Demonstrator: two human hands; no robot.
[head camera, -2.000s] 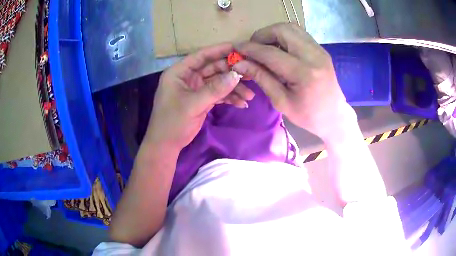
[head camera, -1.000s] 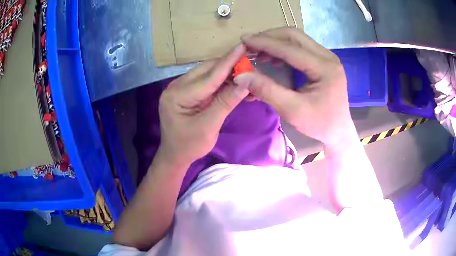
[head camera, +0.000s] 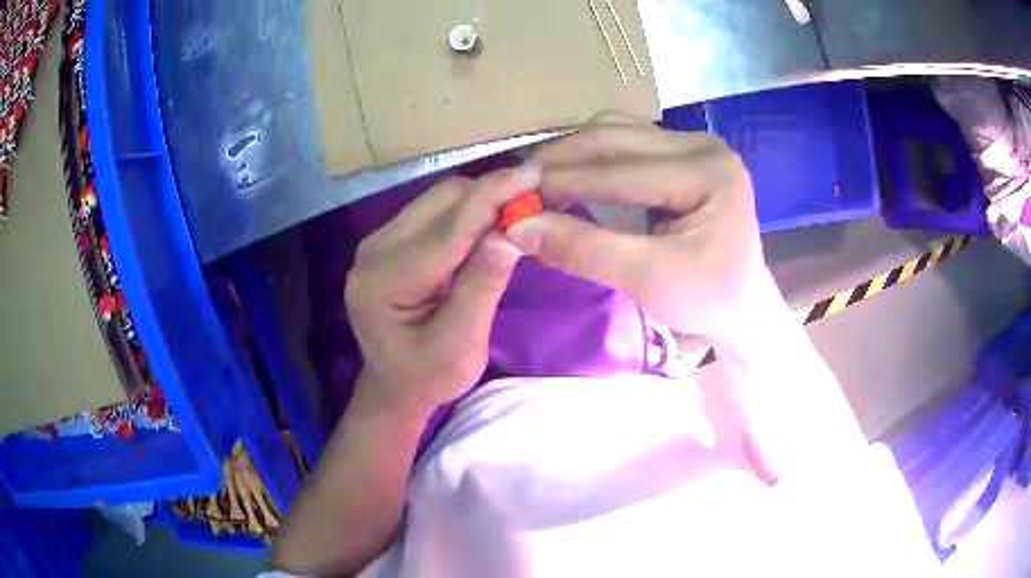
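A small orange-red hair piece (head camera: 521, 210) is pinched between the fingertips of both hands, just in front of the bench edge. My left hand (head camera: 424, 288) holds it from the left with thumb and forefinger. My right hand (head camera: 656, 226) holds it from the right with thumb and fingers. The fingers cover most of it, so I cannot tell whether a figurine body is attached. A small round white glue cup (head camera: 462, 38) stands on the tan cardboard work pad (head camera: 509, 96).
Thin pale sticks (head camera: 620, 40) lie on the pad's right part. A white tool (head camera: 798, 10) is on the metal bench. A blue crate (head camera: 141, 226) with red-and-white figurines on cardboard is at left. Blue bins (head camera: 791, 147) are under the bench, right; another person's sleeve is at far right.
The view has shifted, so pad and cup appear higher and further left. Both hands are lower in the picture, still pinching the red piece, which shows at a different angle.
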